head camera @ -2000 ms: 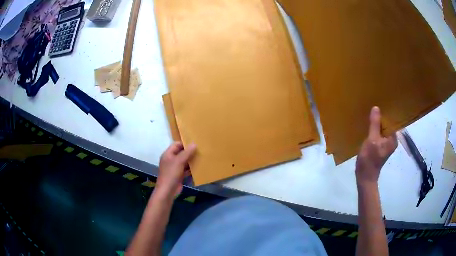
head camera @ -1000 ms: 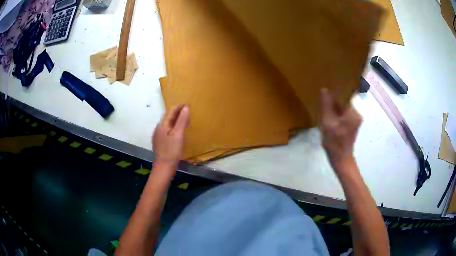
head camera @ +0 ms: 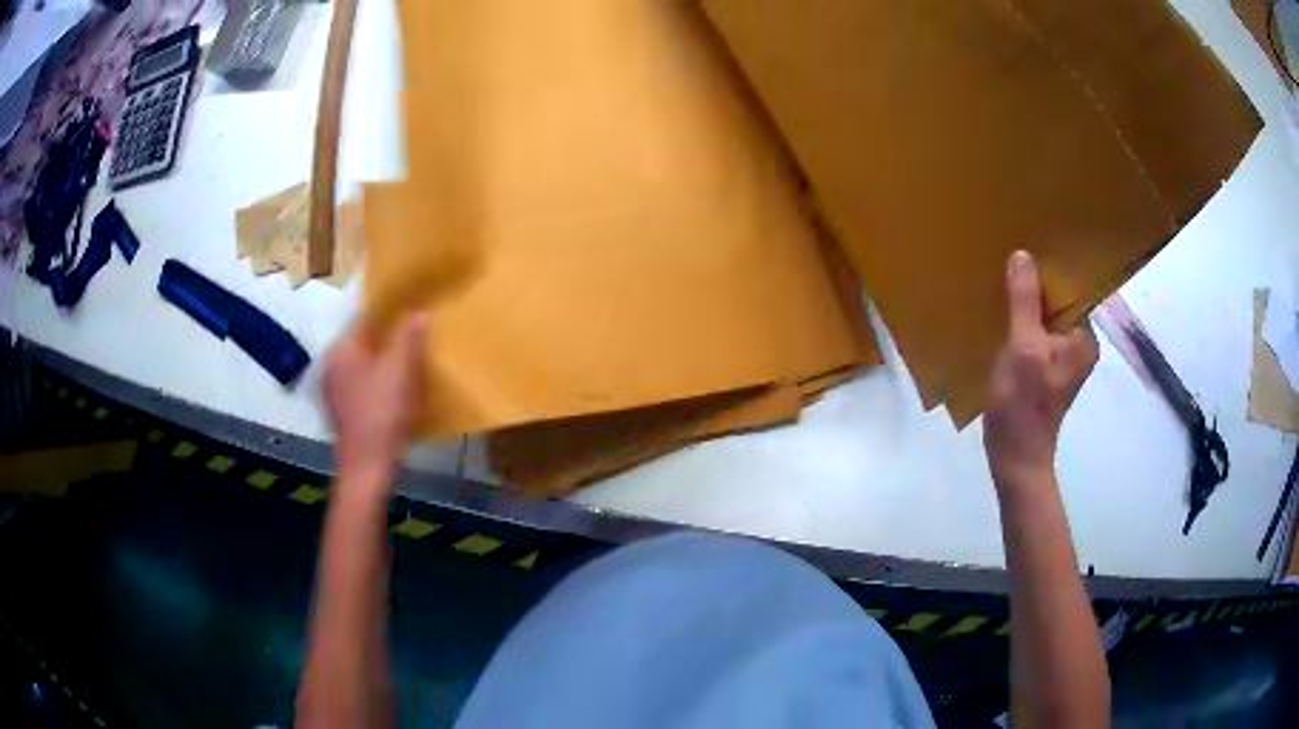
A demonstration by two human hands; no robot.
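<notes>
My left hand (head camera: 376, 392), slightly blurred, grips the lower left corner of a large orange-brown card pattern (head camera: 613, 242). More brown card patterns (head camera: 627, 446) lie under it in an uneven stack, their lower edges showing near the table's front edge. My right hand (head camera: 1040, 378) grips the lower edge of darker brown card patterns (head camera: 969, 171) at the right, thumb on top. These overlap the right side of the stack higher up. A line of small marks runs across their upper right part. My fingers under the cards are hidden.
On the white table (head camera: 912, 506) at left are a navy folded strip (head camera: 232, 322), card scraps (head camera: 274, 232), a wooden strip (head camera: 329, 157), a calculator (head camera: 153, 114), a grey box (head camera: 254, 39) and dark tapes (head camera: 60, 192). At right are black-handled shears (head camera: 1205, 459) and a pale card piece (head camera: 1272, 373).
My right hand has moved right with its cards, covering the dark weights again. My left hand has moved left and now holds the upper card's corner, shifted over the stack.
</notes>
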